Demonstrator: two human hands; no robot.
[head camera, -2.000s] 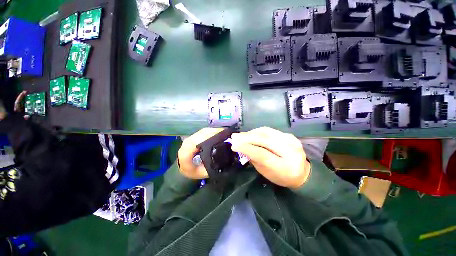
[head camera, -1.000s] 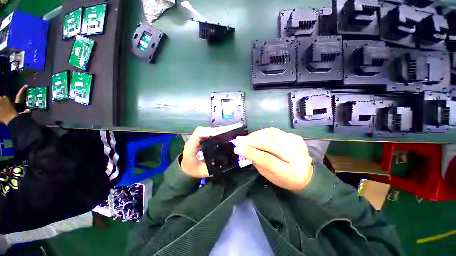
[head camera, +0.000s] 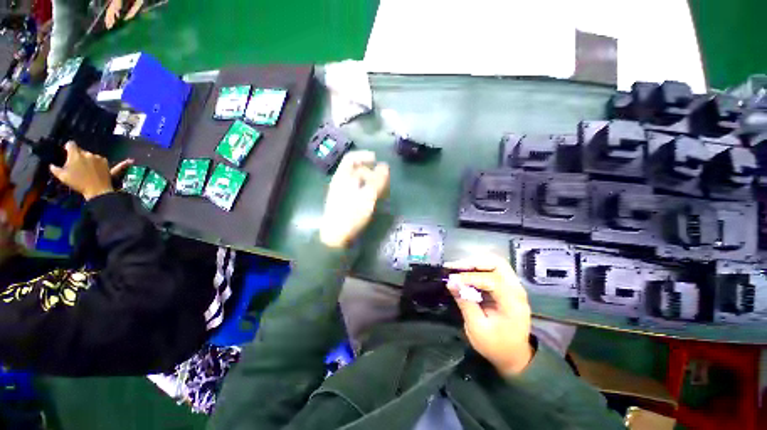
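Note:
My right hand (head camera: 496, 315) holds a black housing part (head camera: 426, 290) at the bench's front edge, with a small whitish piece at the fingertips. My left hand (head camera: 353, 197) is off that part, raised over the bench, fingers curled; it looks empty. A rear housing (head camera: 328, 146) with a green window lies just beyond my left hand. A black bracket part (head camera: 415, 149) lies to the right of that hand. Another square housing (head camera: 416, 244) with a pale green window lies flat just beyond the held part.
Finished assemblies (head camera: 559, 201) stand in rows at right. Green circuit boards (head camera: 238, 143) lie on the dark foam mat (head camera: 269, 189) at left, beside a blue box (head camera: 160, 101). A person's hand (head camera: 87, 170) is at the mat's left. A clear plastic bag (head camera: 348, 91) lies behind.
My left hand has let go of the black part and moved forward and left over the bench. My right hand still holds the part. The view has shifted, showing more beyond the bench.

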